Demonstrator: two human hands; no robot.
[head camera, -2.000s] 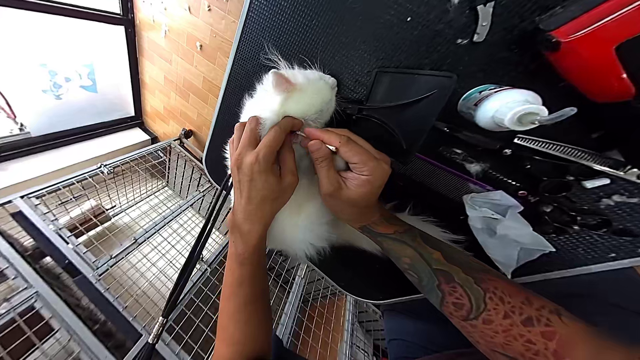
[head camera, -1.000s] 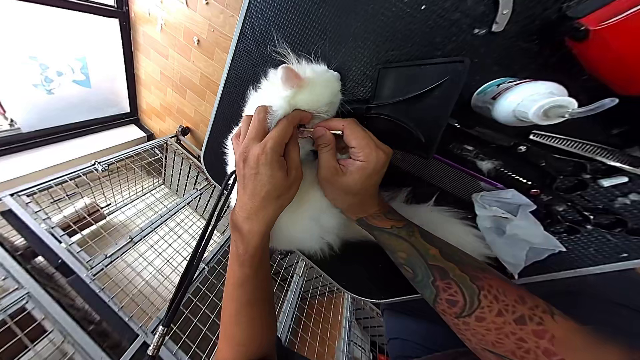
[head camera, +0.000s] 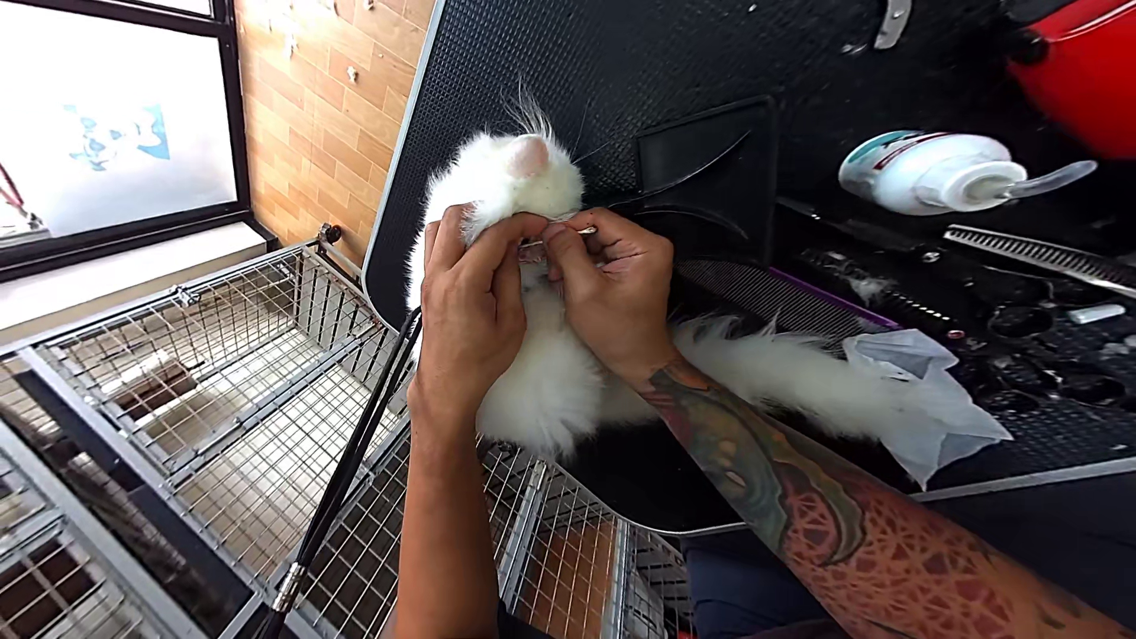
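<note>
A white long-haired cat (head camera: 541, 390) lies on the black textured grooming table (head camera: 497, 53), its head toward the top and its tail stretched to the right. My left hand (head camera: 475, 306) is closed on the fur and skin at the side of its head, thumb and forefinger near the ear (head camera: 528, 156). Pinched between the thumb and forefinger of my right hand (head camera: 617, 293) is a thin cotton swab (head camera: 586, 232), one pale tip showing. Its other end is hidden between my fingers at the cat's head.
To the right are a white squeeze bottle (head camera: 932, 173) with a clear nozzle, a metal comb (head camera: 1038, 253), scissors (head camera: 1021, 321), a crumpled translucent plastic bag (head camera: 941, 399) and a red appliance (head camera: 1083, 80). A black tray (head camera: 710, 169) lies beside the cat. Wire cages (head camera: 266, 426) stand lower left.
Both hands have stayed at the cat's head, with small shifts of the right hand's fingers. The cat's tail now reaches farther right, against the plastic bag.
</note>
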